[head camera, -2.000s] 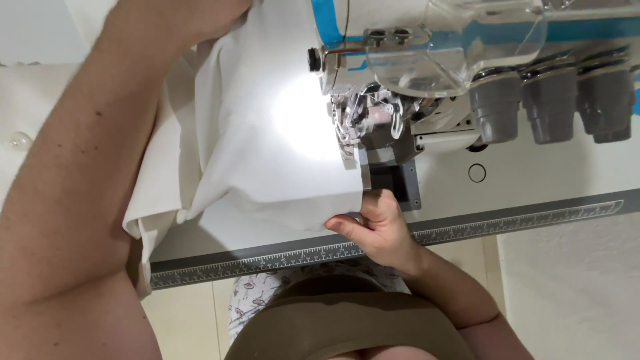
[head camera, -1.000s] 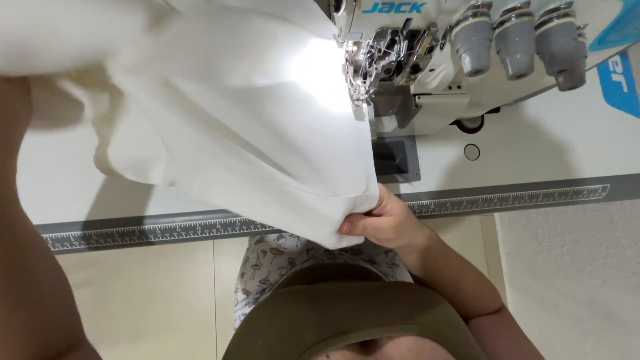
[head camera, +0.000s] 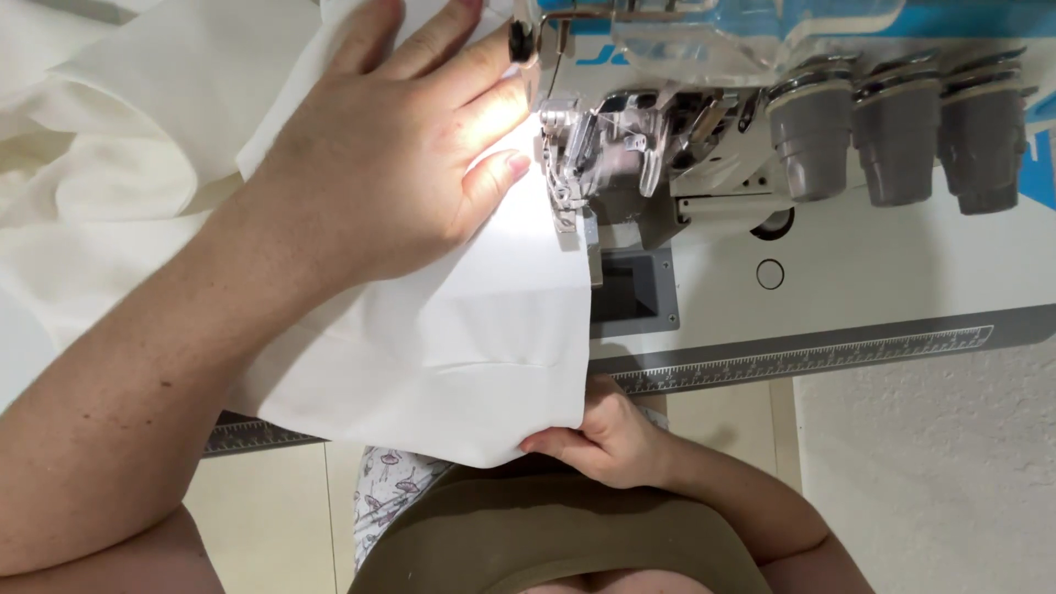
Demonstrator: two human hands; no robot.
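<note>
White fabric (head camera: 495, 330) covers the left of the sewing table, and its right edge runs beneath the presser foot (head camera: 564, 216) of a Jack overlock sewing machine (head camera: 643, 140). My left hand (head camera: 421, 140) lies flat on the fabric with its fingers apart, just left of the lit needle area. Near the table's front edge, my right hand (head camera: 606, 433) pinches the fabric's lower right corner between thumb and fingers. The cloth hangs over the table edge there.
A ruler strip (head camera: 800, 355) runs along the front edge of the table. Several grey knobs (head camera: 813, 136) project from the machine at the upper right. A dark plate (head camera: 631, 289) is set into the table in front of the presser foot.
My left hand has come onto the fabric beside the presser foot; one second ago only its arm showed at the left. The right hand keeps its pinch on the fabric.
</note>
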